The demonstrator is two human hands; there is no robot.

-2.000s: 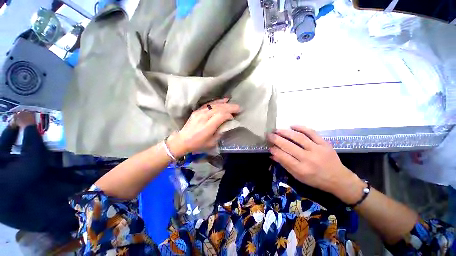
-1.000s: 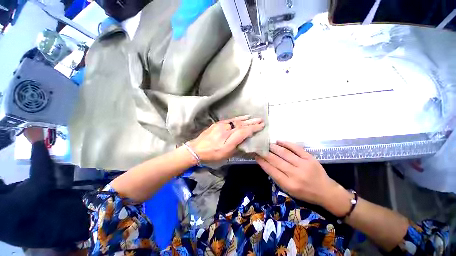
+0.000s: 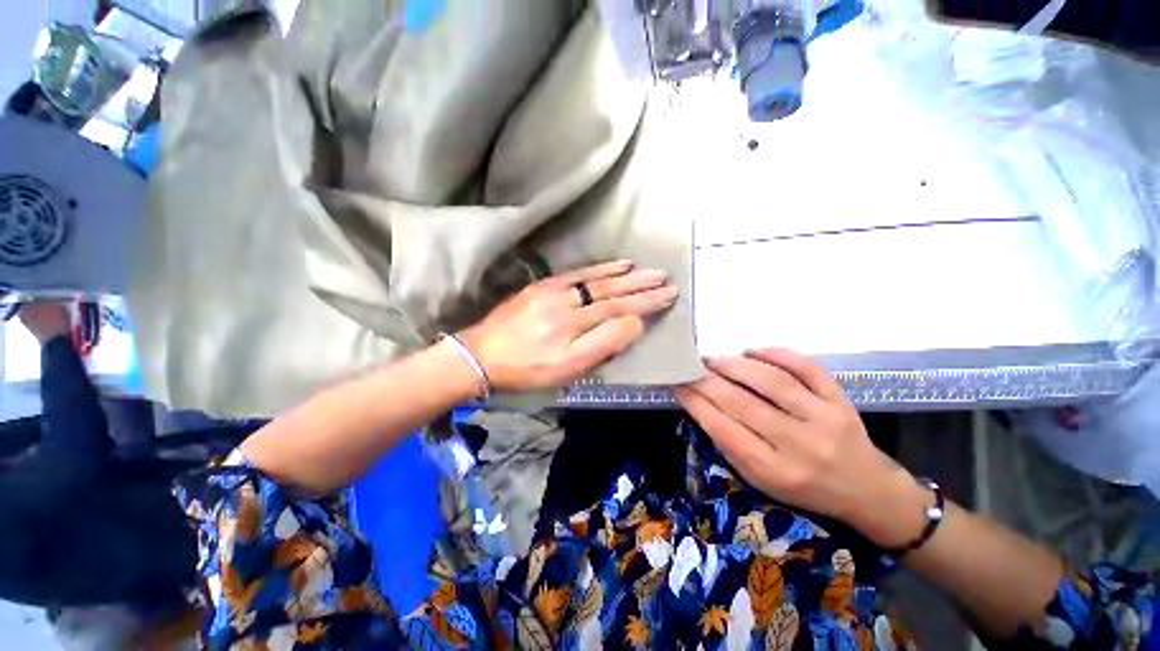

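Observation:
A large khaki garment piece (image 3: pixel 255 254) lies in loose folds over the left and middle of the white sewing machine tabletop (image 3: pixel 865 293). My left hand (image 3: pixel 573 324) lies flat on the cloth near its right edge, fingers pointing right. My right hand (image 3: pixel 782 426) is at the cloth's lower right corner, with its fingertips on that corner at the ruler; whether it pinches the cloth is hard to tell. The cloth's right edge runs straight up from there. The metal parts of the machine head (image 3: pixel 687 38) are above the hands, cut off by the frame's top.
An edge ruler (image 3: pixel 967 384) runs along the table front. A grey-blue cylinder fitting (image 3: pixel 771 76) hangs right of the needle area. Clear crumpled plastic (image 3: pixel 1081 191) lies at the right. A blue crate (image 3: pixel 394 521) is below the table. Another person's hand (image 3: pixel 48 321) shows at far left.
My left hand has moved from the bunched folds toward the cloth's right edge. The cloth there now lies flatter, covering the ruler's left part less loosely. My right hand remains at the corner.

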